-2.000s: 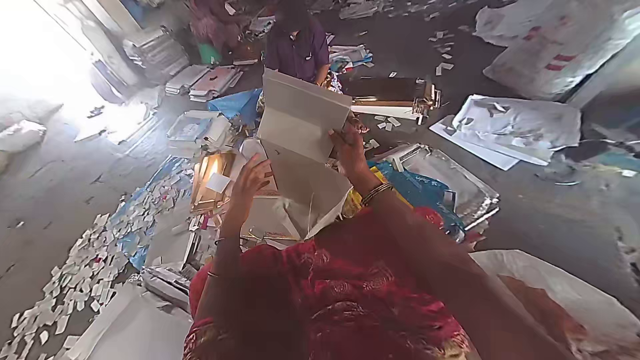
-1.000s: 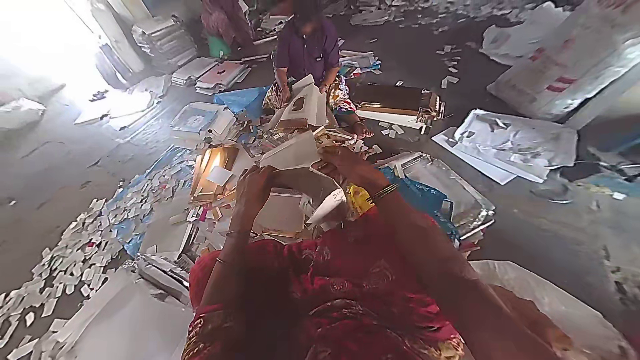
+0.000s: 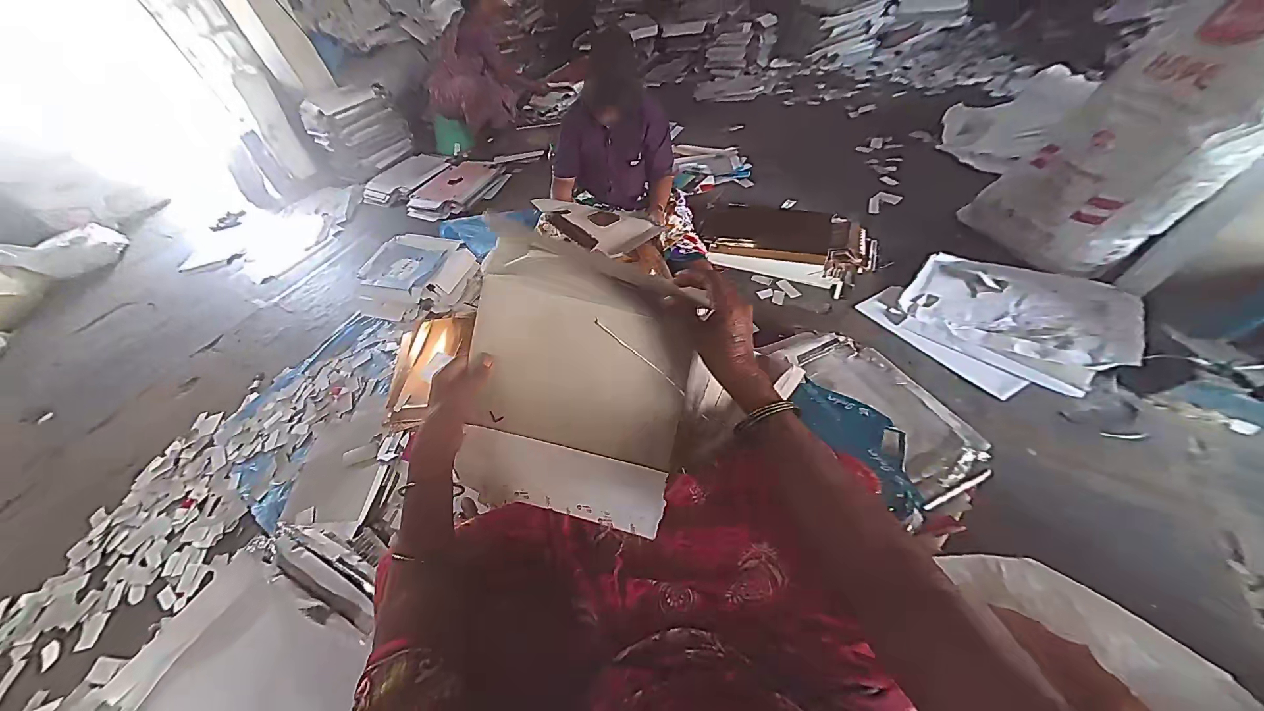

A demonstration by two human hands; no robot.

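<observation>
A large creased sheet of pale cardboard (image 3: pixel 583 375) stands tilted over my lap, its lower flap folded and rough-edged. My left hand (image 3: pixel 456 390) grips its left edge, with the thumb on the face. Near the upper right corner my right hand (image 3: pixel 723 321) holds the sheet between bent fingers; part of the cardboard there is blurred. Behind the sheet lies a gold-coloured board (image 3: pixel 427 370), partly hidden. Right of my right wrist is a blue plastic sheet (image 3: pixel 849 434) beside a tray-like stack under clear plastic (image 3: pixel 889 395).
Across from me sits a person in a purple shirt (image 3: pixel 614 148), handling a cut board (image 3: pixel 607 229). Small paper scraps (image 3: pixel 178 523) cover the floor at left. White sheets (image 3: pixel 1017 321) and a large printed sack (image 3: pixel 1116 148) are at right. A stack of dark boards (image 3: pixel 780 232) lies ahead.
The cardboard, folded and low in my hands a second ago, now stands opened out and faces me. My hands have moved farther apart.
</observation>
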